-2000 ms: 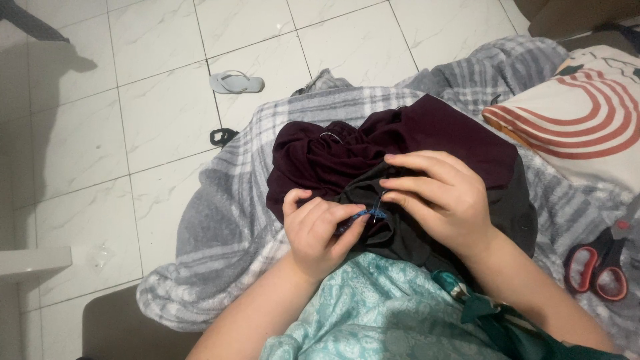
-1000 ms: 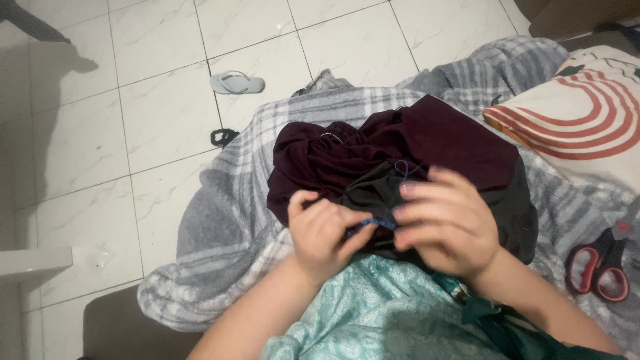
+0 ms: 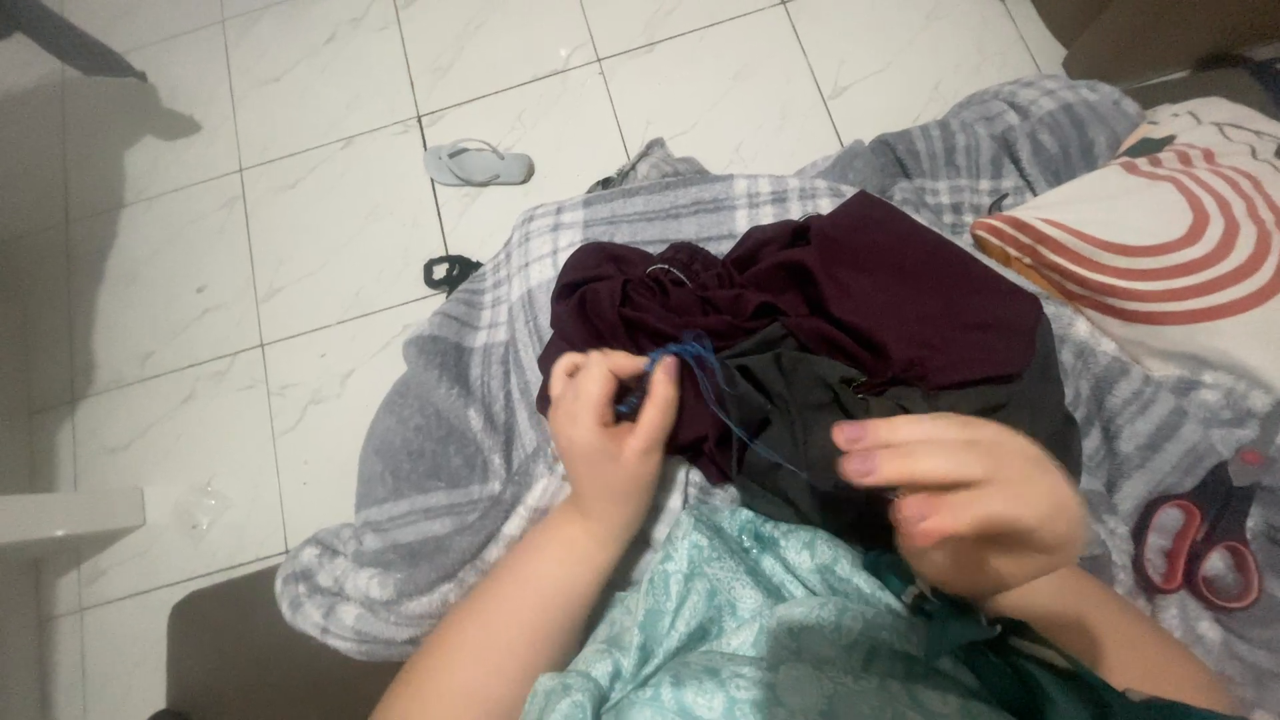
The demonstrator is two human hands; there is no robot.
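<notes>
My left hand [image 3: 610, 430] pinches a tangle of blue thread [image 3: 690, 350] between thumb and fingers, over the left part of a maroon cloth [image 3: 900, 290]. Loose strands trail down to the right across a dark grey cloth [image 3: 800, 400] that lies with the maroon one on my lap. To the right, my right hand [image 3: 970, 490] is blurred above the dark grey cloth, its fingers bent and close together; whether a thread or needle is between them cannot be told. Patterned turquoise fabric [image 3: 740, 600] covers me below the hands.
A grey and white plaid blanket [image 3: 430, 430] spreads under the cloths. Scissors with red and black handles [image 3: 1200, 540] lie on it at the right, below a cushion with red arches [image 3: 1150, 230]. A flip-flop [image 3: 480, 165] and a black hair clip or tie [image 3: 450, 272] are on the tiled floor.
My hands have come apart: the left has moved up and left with the blue thread, the right has moved to the right and down. More loose blue strands show now.
</notes>
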